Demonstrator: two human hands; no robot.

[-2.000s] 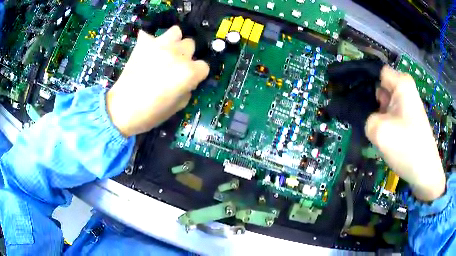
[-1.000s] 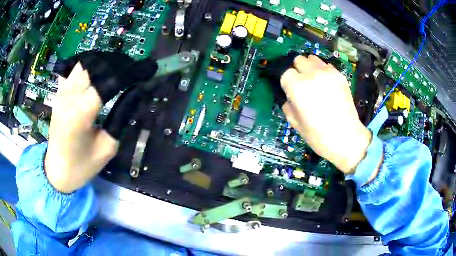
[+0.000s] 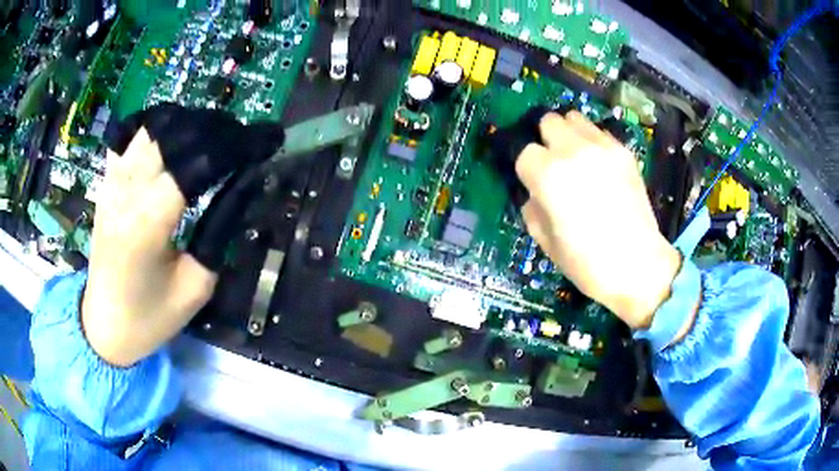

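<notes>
A large green circuit board (image 3: 405, 198) lies in a black pallet (image 3: 285, 294) in the middle. Yellow block capacitors (image 3: 455, 57) stand in a row near its upper edge, beside two round cans (image 3: 448, 74). My right hand (image 3: 593, 207), with black-covered fingers, is over the board's right part; its fingertips are hidden behind the hand. My left hand (image 3: 152, 221), also with black-covered fingers, is at the left, over the edge of a second green board (image 3: 267, 83), its fingers near a pale green clamp (image 3: 327, 131). Whether either hand holds a part cannot be seen.
Pale green clamps (image 3: 419, 397) sit on the pallet's near side, by a metal rail (image 3: 276, 382). A narrow green strip board (image 3: 552, 32) runs along the far edge. Another board with yellow blocks (image 3: 729, 196) is at the right. A blue cord (image 3: 750, 129) leads to my right wrist.
My left hand has moved left, off the middle board's upper left. My right hand has moved left from the pallet's right edge to over the board. Both stayed nearly still over the last second.
</notes>
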